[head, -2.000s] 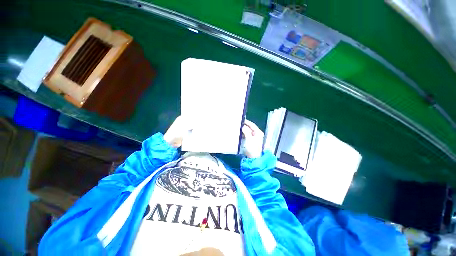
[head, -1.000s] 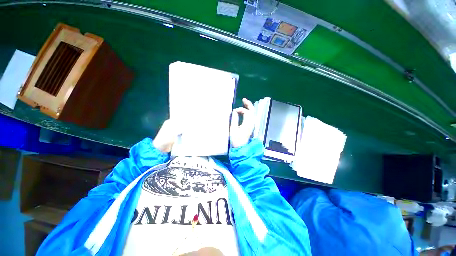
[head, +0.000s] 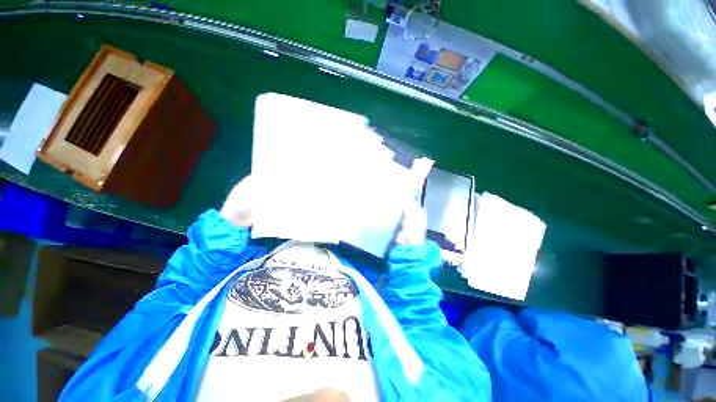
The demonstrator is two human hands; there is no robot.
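A working pile with a white top (head: 302,169) lies in front of me, overexposed so its layers blend together. My left hand (head: 239,203) holds its left edge, the fingers partly hidden. My right hand (head: 411,224) holds the right edge of a tilted white sheet (head: 377,212) that overlaps the pile's right side and reaches toward the panel stack. Whether a panel is under this sheet cannot be told. The panel stack, with a dark-framed grey panel on top (head: 447,206), is just right of my right hand, partly covered on its left.
A stack of white sheets (head: 506,247) adjoins the panel stack. A slatted wooden box (head: 161,133) and a white sheet (head: 33,126) are at far left, a black box (head: 644,288) at far right. A neighbour's blue sleeve (head: 549,353) is at lower right. A metal rail (head: 337,69) runs behind.
My right hand has moved right and slightly down from the pile's edge, and now holds a white sheet spread out to the right. My left hand stays at the pile's left edge.
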